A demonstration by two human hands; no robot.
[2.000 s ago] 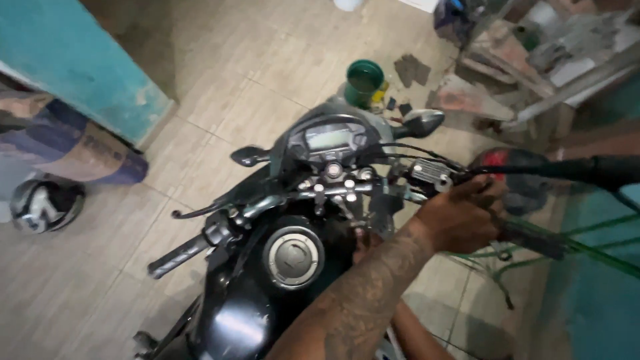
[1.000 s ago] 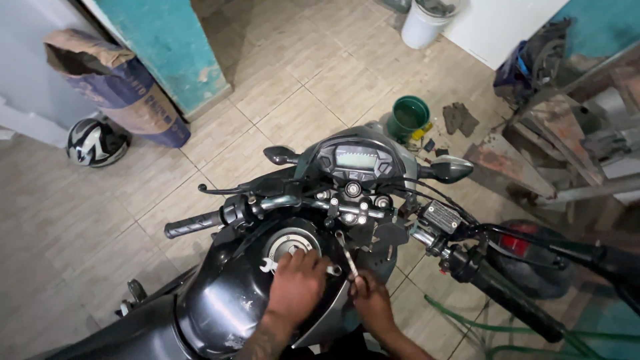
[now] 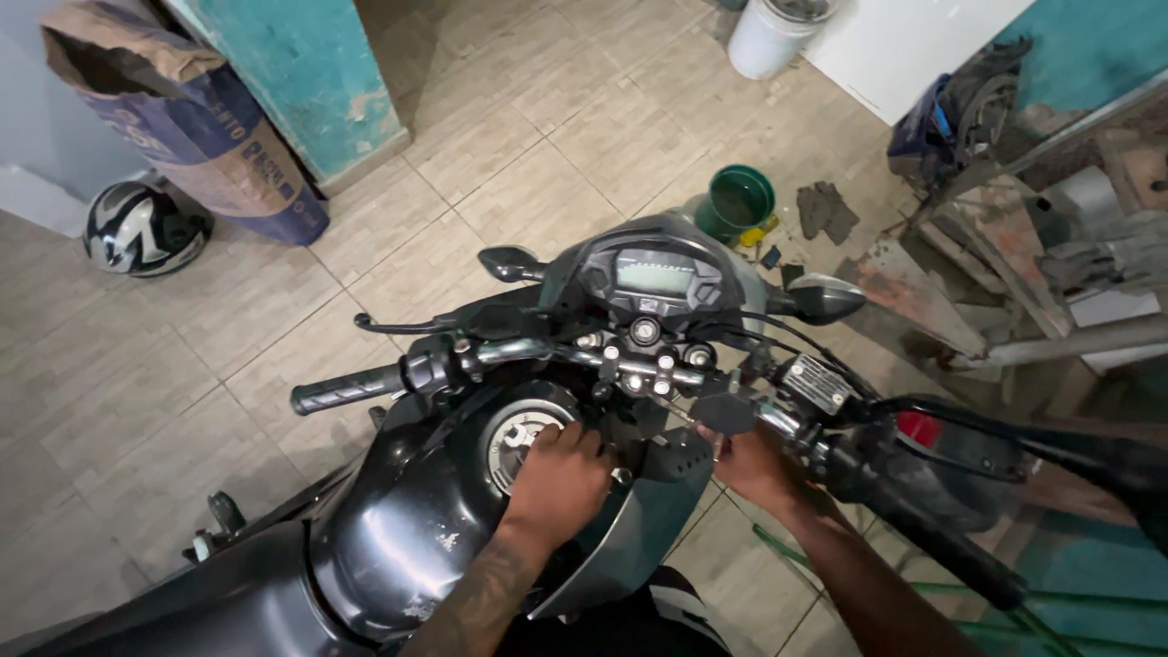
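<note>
My left hand (image 3: 561, 474), on a tattooed forearm, is closed around a wrench (image 3: 520, 436) over the fuel cap (image 3: 506, 461) of a black motorcycle tank (image 3: 401, 511). The wrench's open jaw shows left of the fingers, its other end to the right. My right hand (image 3: 748, 461) is right of the tank, below the handlebar (image 3: 680, 370), its fingers on a slim metal tool (image 3: 675, 411) that points toward the handlebar clamp (image 3: 650, 374). A black oval plate (image 3: 725, 412) partly hides these fingers. The instrument display (image 3: 652, 276) lies ahead.
On the tiled floor are a helmet (image 3: 146, 228), a large paper sack (image 3: 219, 146), a green bucket (image 3: 737, 203), gloves (image 3: 826, 212) and a white bucket (image 3: 774, 38). Wooden boards (image 3: 922, 292) lean at right. The brake reservoir (image 3: 817, 385) and right grip (image 3: 958, 547) flank my right arm.
My left hand has moved from the right side of the handlebar back to the fuel cap, where it holds the wrench. My right hand has shifted slightly toward the oval plate since one second ago.
</note>
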